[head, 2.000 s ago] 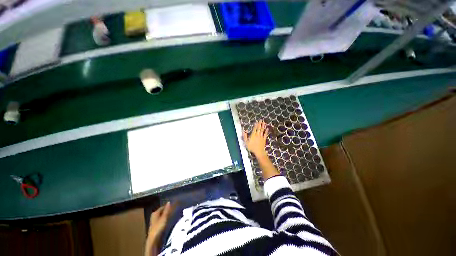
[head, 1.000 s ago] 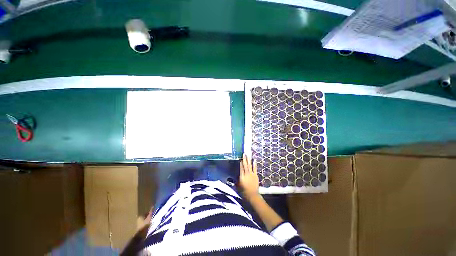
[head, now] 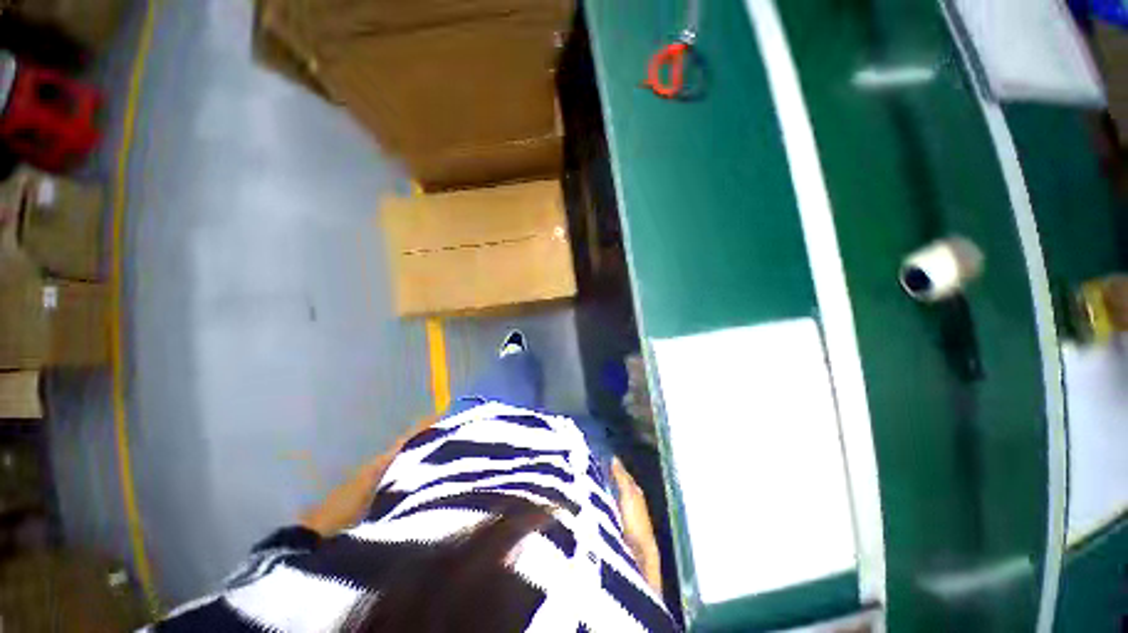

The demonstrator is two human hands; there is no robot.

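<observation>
My left hand (head: 359,488) is low beside my striped top, blurred and partly hidden by it; its fingers do not show clearly. My right hand (head: 636,519) hangs between my body and the bench edge, its fingers unclear. A plain white mat (head: 761,458) lies on the green bench (head: 717,223) to my right. Only a thin pale edge, perhaps of the parts tray, shows at the bottom beyond the mat. Neither hand visibly holds anything.
A closed brown carton (head: 482,247) stands on the floor ahead, with larger cartons (head: 433,87) behind. Scissors (head: 668,71) lie on the bench; a white cylindrical unit (head: 943,270) is on the belt. Left of the grey aisle (head: 260,247) are more cartons (head: 68,229) and a red stool (head: 52,118).
My view has turned left from the bench to the aisle. The parts tray has almost left the picture. My right hand has left the tray's near edge and is now down at my side.
</observation>
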